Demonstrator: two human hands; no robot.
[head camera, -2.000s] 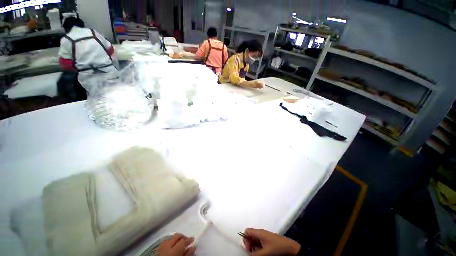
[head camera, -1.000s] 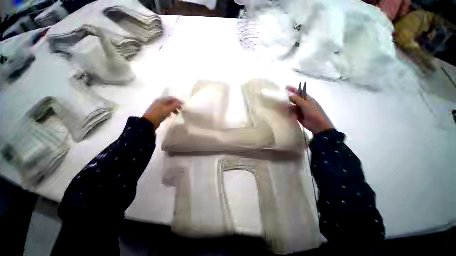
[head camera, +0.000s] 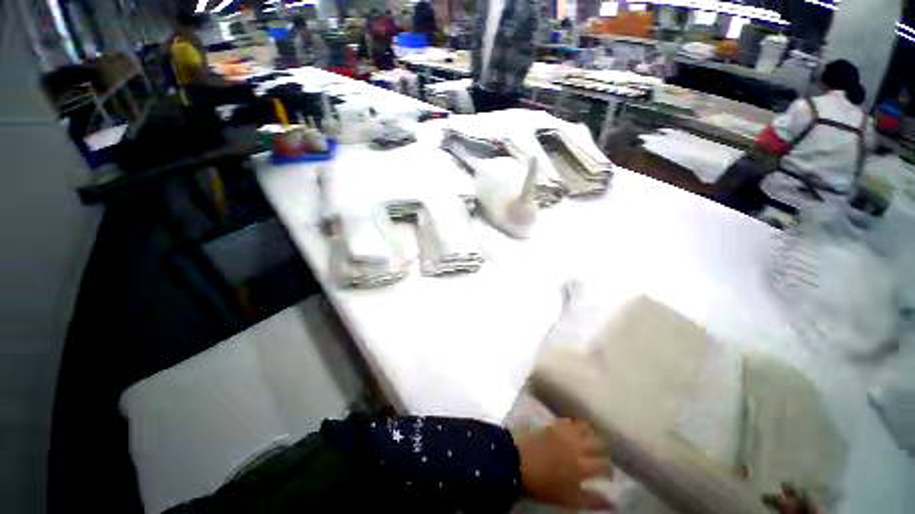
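Note:
A cream fabric stack lies at the lower right of the head view, its folded part forming a thick roll beyond my hands. My left hand, in a dark sleeve with white stars, is at the near left side of the roll. It is blurred, and I cannot tell whether its fingers hold cloth. Only a small dark, blurred part of my right hand shows at the bottom edge, right of the roll. The snips cannot be made out. A thin white strip of cloth reaches out past the roll.
Greyish U-shaped bundles and a pale pointed object stand on the white table. A white pile lies lower, left of the table. A blue tray is at the far left corner, plastic-covered bundles at right. People stand beyond.
The view has swung left, so the stack now lies lower right. My left hand is at the roll's near side; my right hand, seen earlier with the dark snips, is almost out of the picture.

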